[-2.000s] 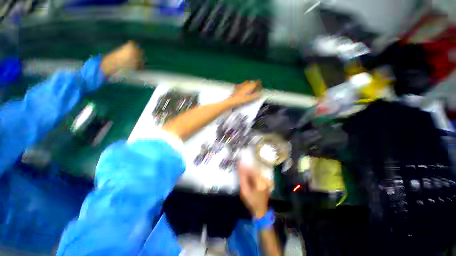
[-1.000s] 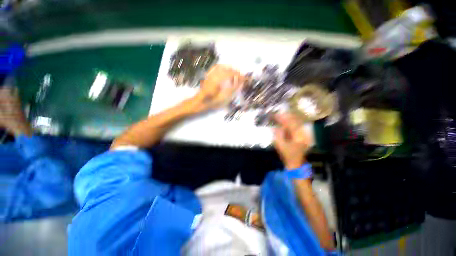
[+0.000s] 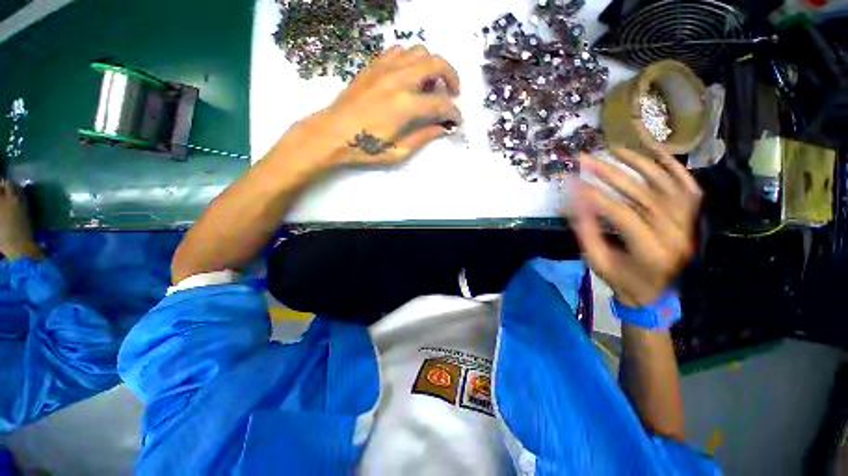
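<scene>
My left hand point(image 3: 395, 107), with a dark tattoo, is over the white sheet point(image 3: 390, 195) between two piles. Its thumb and index finger pinch a tiny dark and silvery component point(image 3: 450, 125). My right hand point(image 3: 637, 218), with a blue wristband point(image 3: 647, 310), is blurred at the sheet's right front corner, just before the tape roll point(image 3: 692, 104). Its fingers are apart and no tool shows in it. Bright small pieces point(image 3: 654, 115) lie inside the roll. A reddish-dark and silver pile point(image 3: 539, 88) lies left of the roll. A duller pile point(image 3: 330, 37) lies beyond my left hand.
A solder wire spool point(image 3: 130, 107) in a dark stand sits on the green mat point(image 3: 218, 56) at left. A fan with a round wire guard point(image 3: 674, 33) is behind the roll. A yellowish block point(image 3: 807, 183) is at right. A coworker's blue sleeve point(image 3: 51, 325) shows at left.
The view has steadied and sits closer over the sheet. My left hand has drawn back from the reddish pile to the space between the piles. My right hand's fingers have spread.
</scene>
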